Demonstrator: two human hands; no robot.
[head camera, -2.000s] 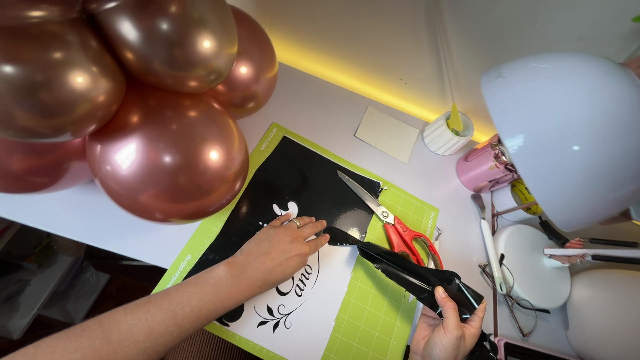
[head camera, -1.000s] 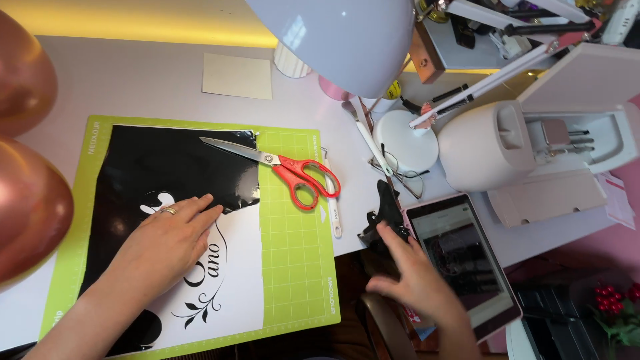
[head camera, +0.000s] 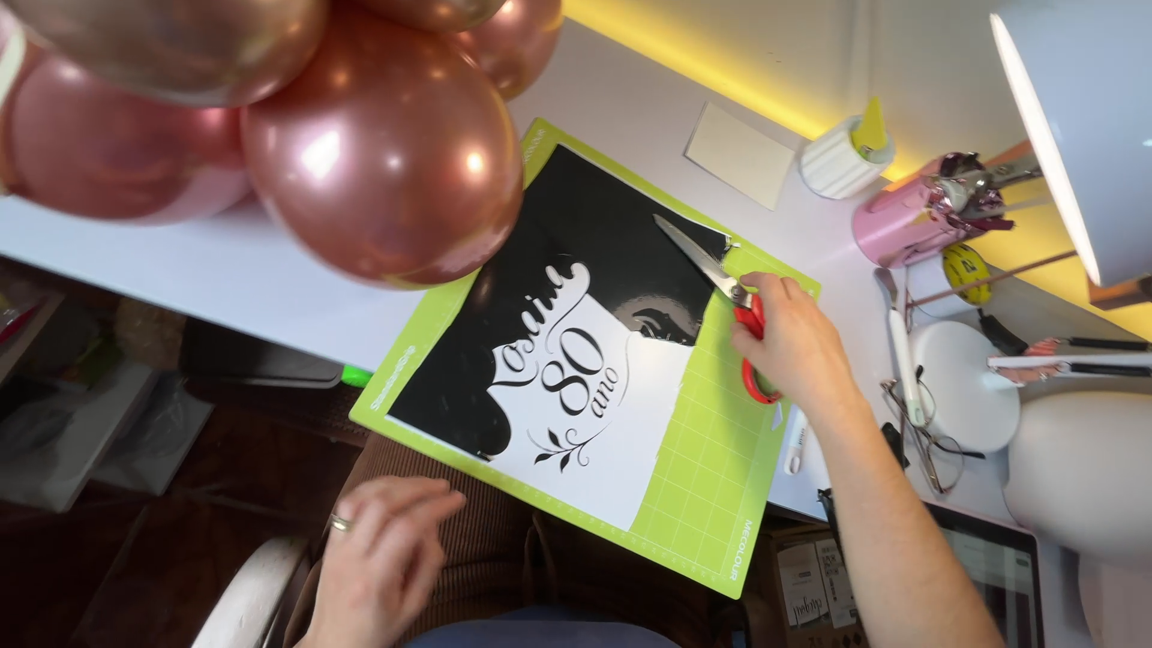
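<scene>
My right hand (head camera: 796, 346) is on the red handles of the scissors (head camera: 711, 265), whose blades point up-left over black vinyl (head camera: 594, 207). The hand covers part of the handles, so its grip is hard to tell. The vinyl lies on a white backing sheet (head camera: 630, 432), on a green cutting mat (head camera: 711, 450). Black script lettering, an "80" and a leafy sprig stand on the exposed white. My left hand (head camera: 387, 549), a ring on one finger, hovers over my lap off the mat's lower left edge, fingers loosely bent and holding nothing.
Metallic pink balloons (head camera: 387, 153) cover the table's upper left. A cream paper square (head camera: 740, 155), a white ribbed pot (head camera: 846, 157) and a pink cup (head camera: 900, 220) stand behind the mat. Eyeglasses (head camera: 940, 454), a lamp base (head camera: 963, 387) and a tablet (head camera: 990, 567) lie at right.
My left hand has left the sheet and moved toward my lap. My right hand, which held black vinyl scrap two seconds ago, has moved to the scissors without it. The view has swung back left.
</scene>
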